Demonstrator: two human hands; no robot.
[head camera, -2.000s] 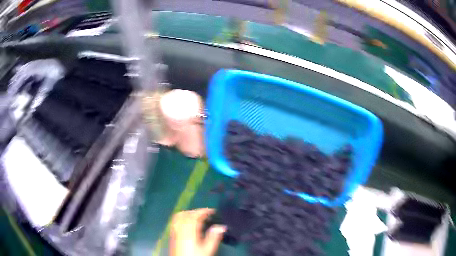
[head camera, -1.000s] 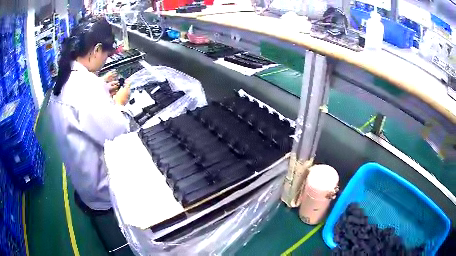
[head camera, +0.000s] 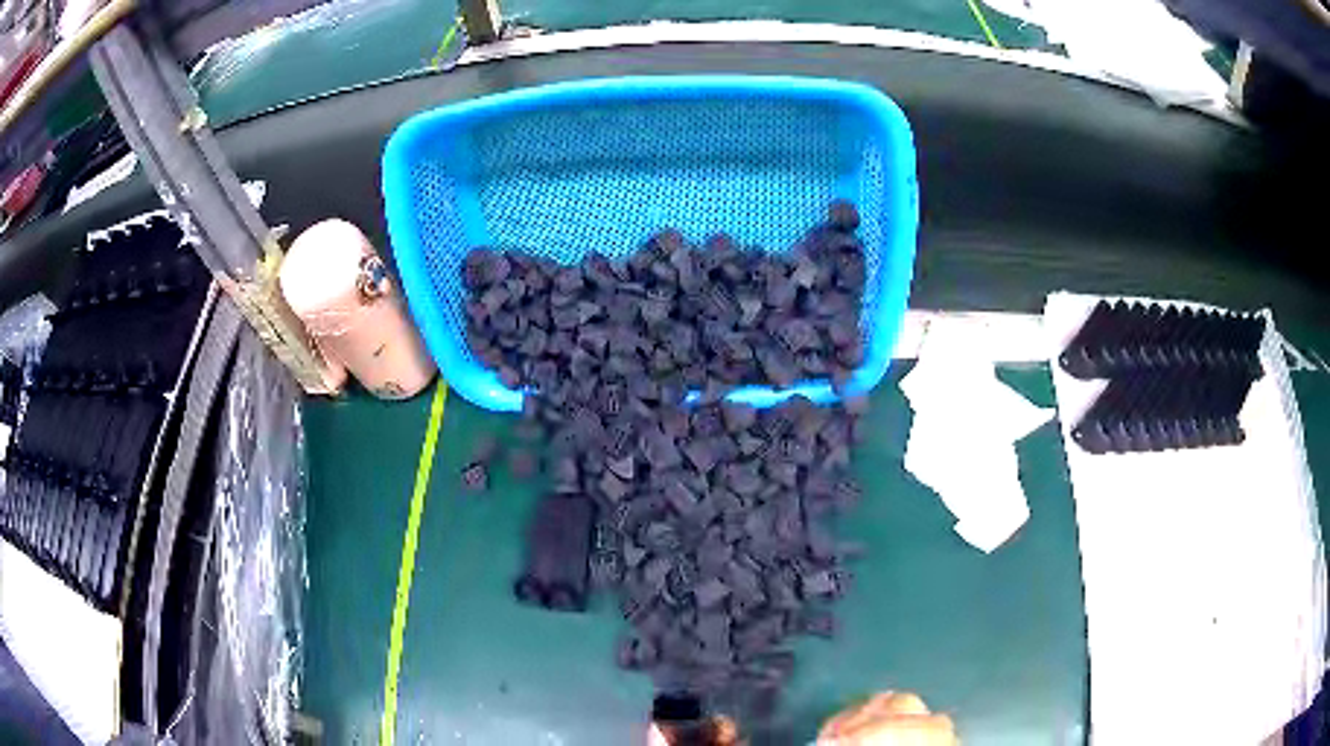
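A big heap of small black end caps (head camera: 715, 496) spills from the tipped blue mesh basket (head camera: 656, 91) onto the green bench. Black housings (head camera: 557, 551) lie side by side against the heap's left edge. My left hand (head camera: 700, 730) is at the bottom edge, mostly cut off, with a short black part (head camera: 675, 708) at its fingers. My right hand (head camera: 890, 720) is to its right, blurred and cut off, fingers bent; whether it holds anything is hidden. At right, a white liner sheet (head camera: 1167, 583) bears two rows of black housings (head camera: 1167, 376).
A crumpled white cloth or paper (head camera: 974, 445) lies between heap and liner. A pink cup (head camera: 358, 309) stands by the metal post (head camera: 197, 182). A stack of black housings (head camera: 95, 394) with clear film (head camera: 263, 539) is at left. A dark conveyor belt (head camera: 1021, 219) runs behind the basket.
The view has swung from the co-worker and left stack to the basket and heap. Both my hands now show at the bottom edge; neither showed one second ago.
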